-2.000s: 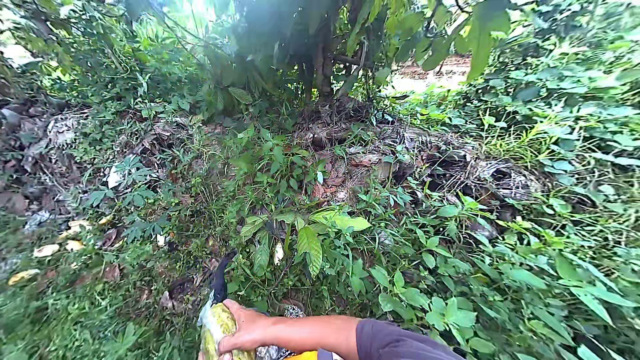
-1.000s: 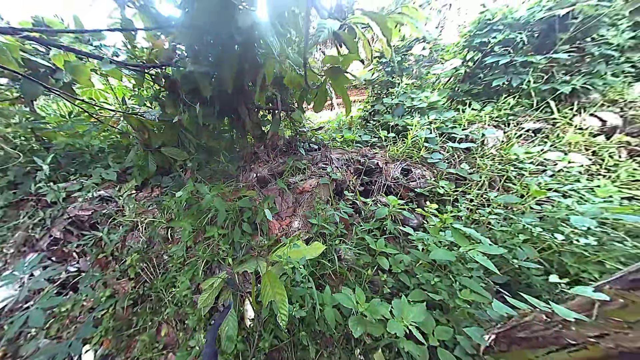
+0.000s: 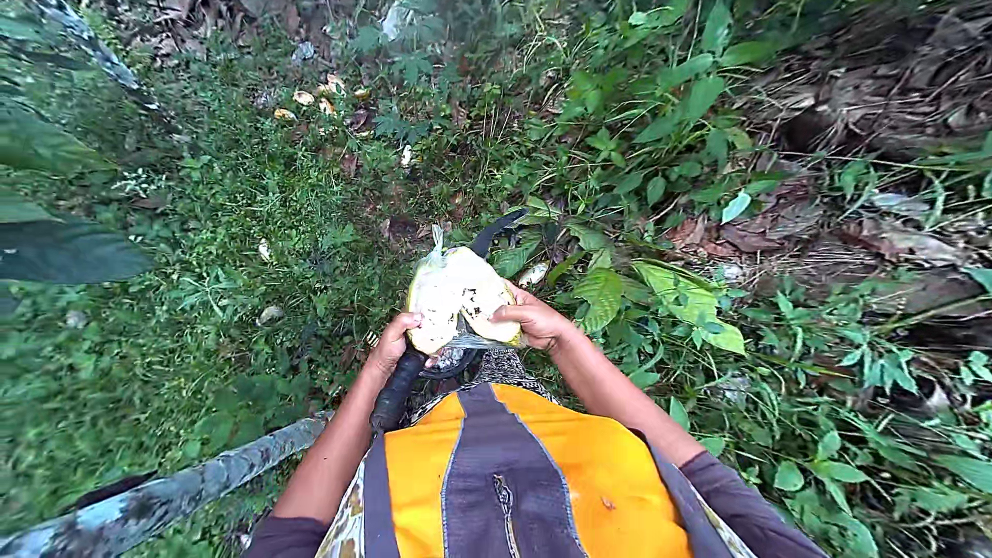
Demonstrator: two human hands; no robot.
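Observation:
Both hands hold a split yellow pod (image 3: 457,298), probably cacao, whose pale inner face with dark specks is turned up. My left hand (image 3: 397,341) grips its lower left side, and my right hand (image 3: 535,318) has its thumb on the lower right part. Clear plastic film clings about the pod, gathered to a tip at the top. A curved dark blade (image 3: 498,231) sticks out beyond the pod at the upper right. Beside my left hand a black wrapped handle (image 3: 398,391) points down; whether it joins the blade is hidden behind the pod.
A lichen-marked branch (image 3: 178,484) crosses the lower left. Opened yellowish husks (image 3: 314,99) lie in the grass at the upper left. Leafy low plants (image 3: 682,302) and a bank of dry leaves (image 3: 876,225) are on the right. Large leaves hang at the left edge.
The view has swung down to my body. Two seconds ago one hand was seen on the yellow pod; now both hands are on it, with its pale inside showing.

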